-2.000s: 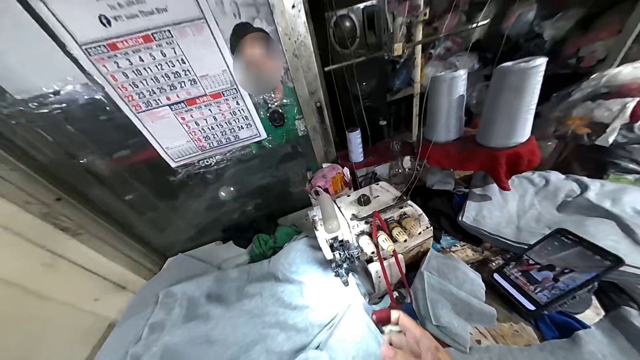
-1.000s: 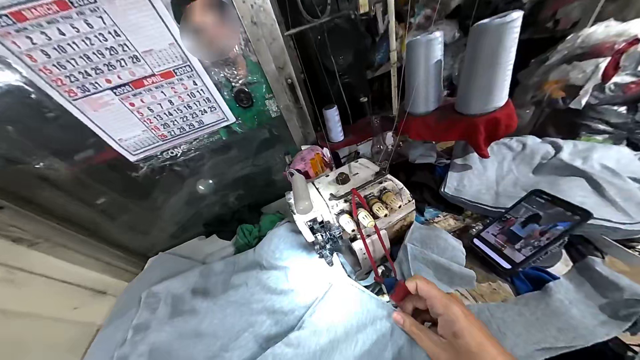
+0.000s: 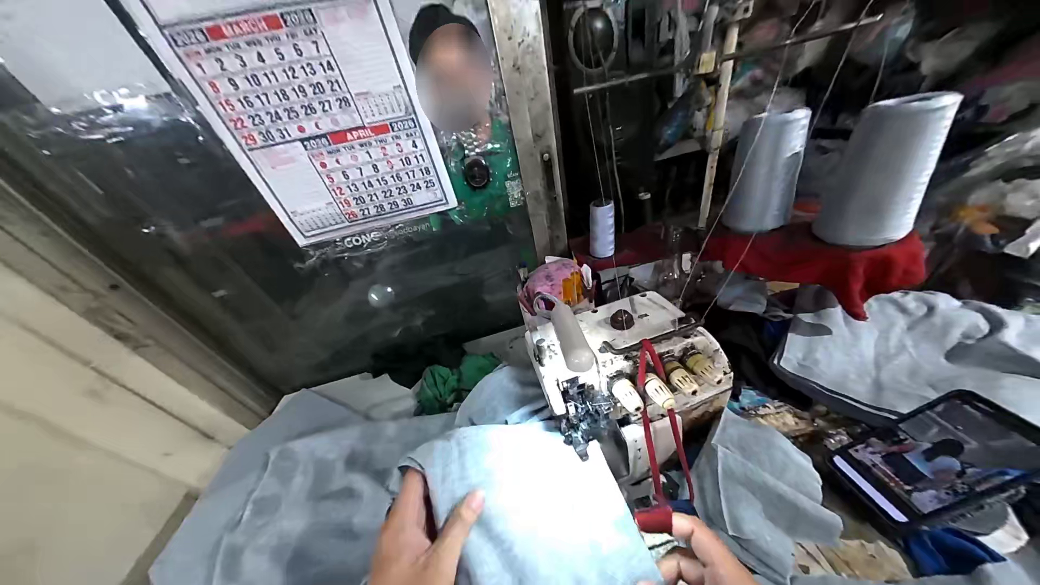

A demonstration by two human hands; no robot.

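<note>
A white overlock sewing machine (image 3: 630,357) stands at the centre, its lamp lighting a light blue fabric piece (image 3: 528,496) by the presser foot. My left hand (image 3: 431,528) grips the fabric's left edge, thumb on top and fingers beneath. At the fabric's lower right edge is my right hand (image 3: 703,552), its fingertips partly hidden, apparently holding the cloth. Beside its index finger lies a dark red object (image 3: 654,519), and a red cord (image 3: 647,439) loops down from the machine's tension dials.
More grey-blue fabric (image 3: 325,479) spreads at left. Thread cones (image 3: 886,171) stand on red cloth (image 3: 821,264) behind the machine. A phone (image 3: 934,463) lies at right before a fabric pile (image 3: 918,349). A calendar (image 3: 301,114) hangs on the glass at left.
My left hand has come into view and taken hold of the fabric. The cloth by the presser foot is now raised and folded over. My right hand has moved to the fabric's right edge.
</note>
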